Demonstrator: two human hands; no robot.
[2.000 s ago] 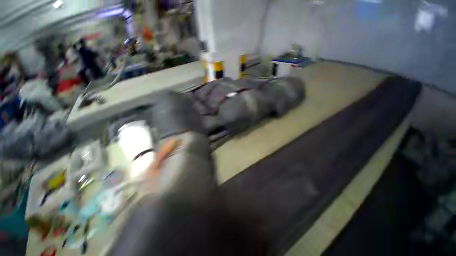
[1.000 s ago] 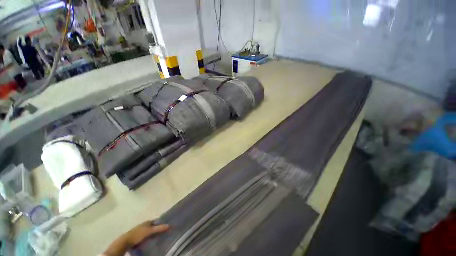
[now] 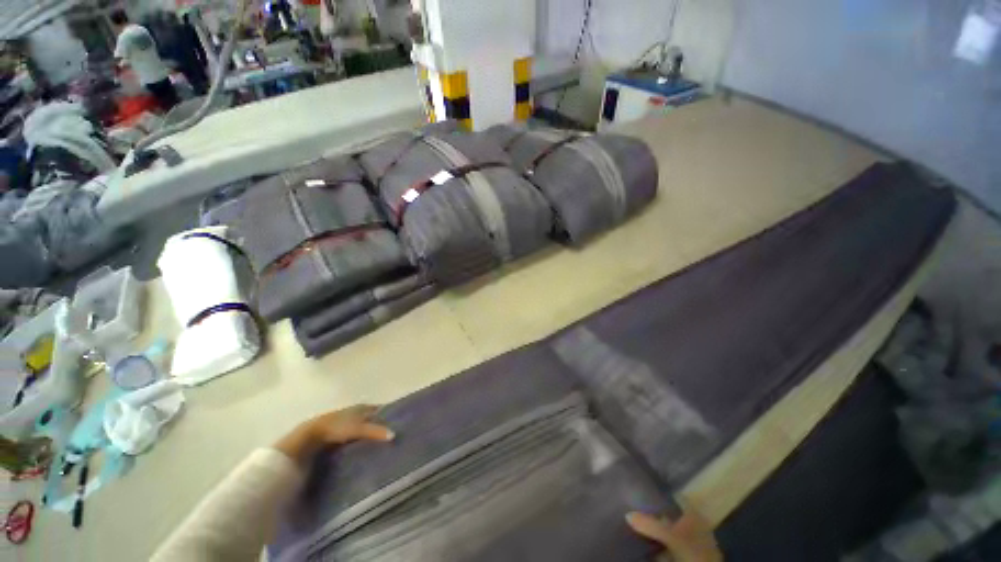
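A long dark grey fabric length (image 3: 768,318) lies folded along the beige table, with a pale stripe across it. A grey fabric stack (image 3: 472,483) with pale striped edges lies on its near end. My left hand (image 3: 335,428) rests on the stack's left edge, thumb and fingers over the fabric. My right hand (image 3: 672,534) is at the stack's right near corner, partly cut off by the bottom edge, its fingertips on the fabric. Whether the fingers pinch the fabric is hard to tell.
Tied grey bundles (image 3: 467,203) lie behind, with a tied white bundle (image 3: 209,305) at their left. White plastic bins (image 3: 104,311), a tape roll (image 3: 134,372), blue strips, a marker pen (image 3: 80,494) and red scissors (image 3: 18,520) are at left. A striped pillar (image 3: 479,55) stands behind.
My right hand has come into view at the stack's right corner. My left hand and sleeve show more fully on its left edge. The view has shifted, showing more of the table's left end.
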